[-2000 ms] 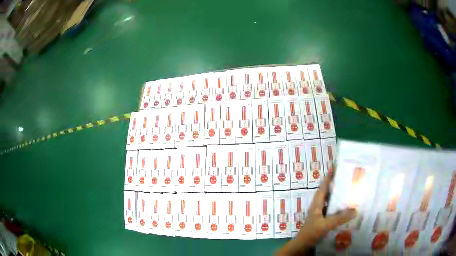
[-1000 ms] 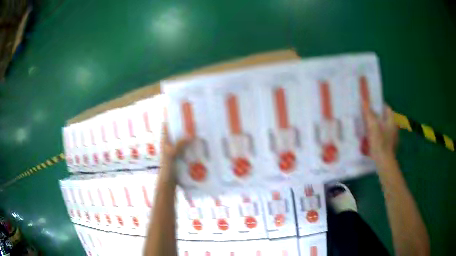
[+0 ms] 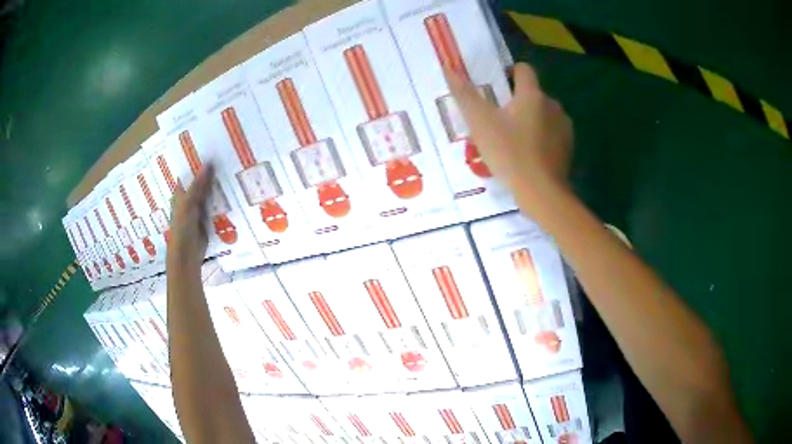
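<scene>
A row of several white product boxes point(image 3: 317, 143) with orange-red pictures lies side by side at the far edge of the stacked load of boxes point(image 3: 347, 329). My left hand point(image 3: 193, 212) is at the row's left end, its fingers over the box there. My right hand point(image 3: 521, 130) grips the row's right end, fingers over the last box's face and thumb side at its outer edge. The row's near edge touches or nearly touches the boxes behind it. No pen can be made out in either hand.
A brown edge point(image 3: 213, 69) shows beyond the stack. Yellow-black floor tape point(image 3: 647, 56) runs across the green floor point(image 3: 695, 199) at the upper right. Dark clothing point(image 3: 608, 373) shows beside the stack at the lower right. Blurred mixed items point(image 3: 52, 408) lie at the lower left.
The row of boxes, held raised between both hands a second ago, is now down at the stack's far edge beside other boxes. The view has moved closer to the stack.
</scene>
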